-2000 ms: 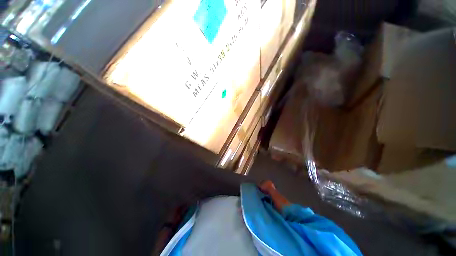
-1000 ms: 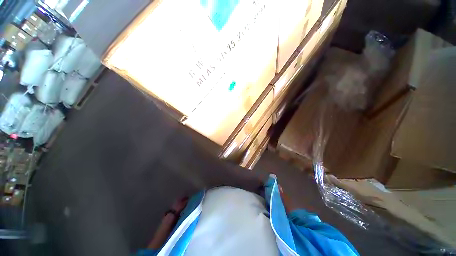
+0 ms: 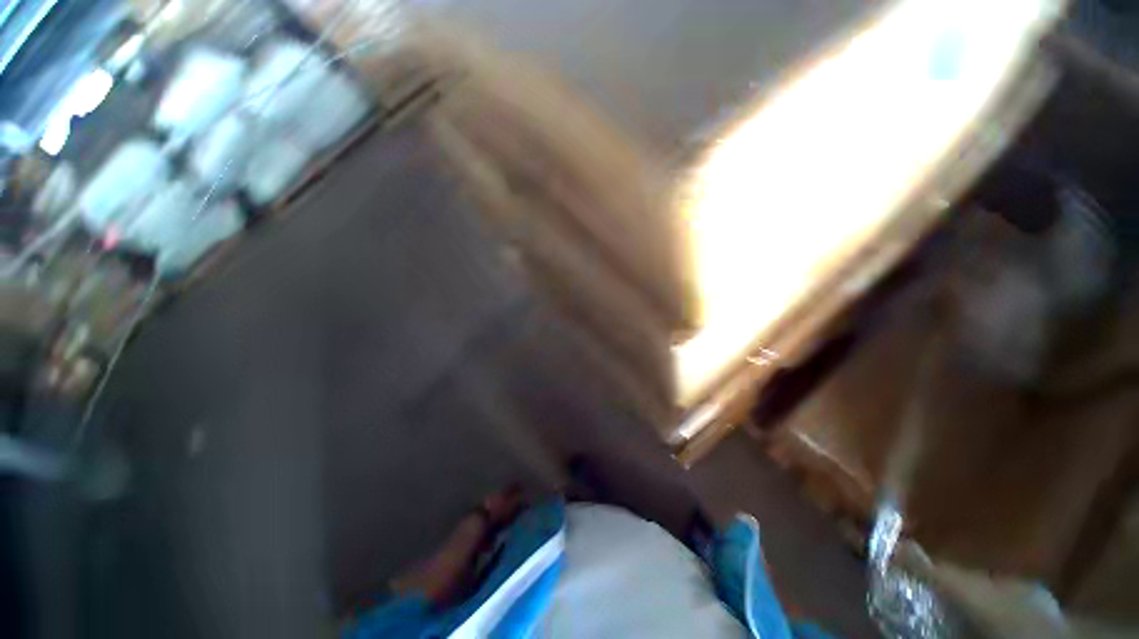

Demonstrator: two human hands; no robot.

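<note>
A large carton (image 3: 824, 212) stands in front of me, its top glaring white and its brown side blurred. My left hand (image 3: 481, 531) is low in the picture beside the blue overshirt, away from the carton. It is small and blurred, and its fingers cannot be made out. My right hand is not in view; only the blue clothing on that side shows. Neither the carton's label nor its print can be read.
Brown open cardboard (image 3: 974, 424) lies to the right, with shiny stretch wrap (image 3: 902, 593) hanging at its near side. Pale bulging sacks (image 3: 206, 162) are stacked at the upper left. Dark floor (image 3: 337, 362) runs between the sacks and the carton.
The view has turned, so the carton and open cardboard have shifted right, and more of the carton's side shows. The right forearm has gone out of sight. My left hand stays low.
</note>
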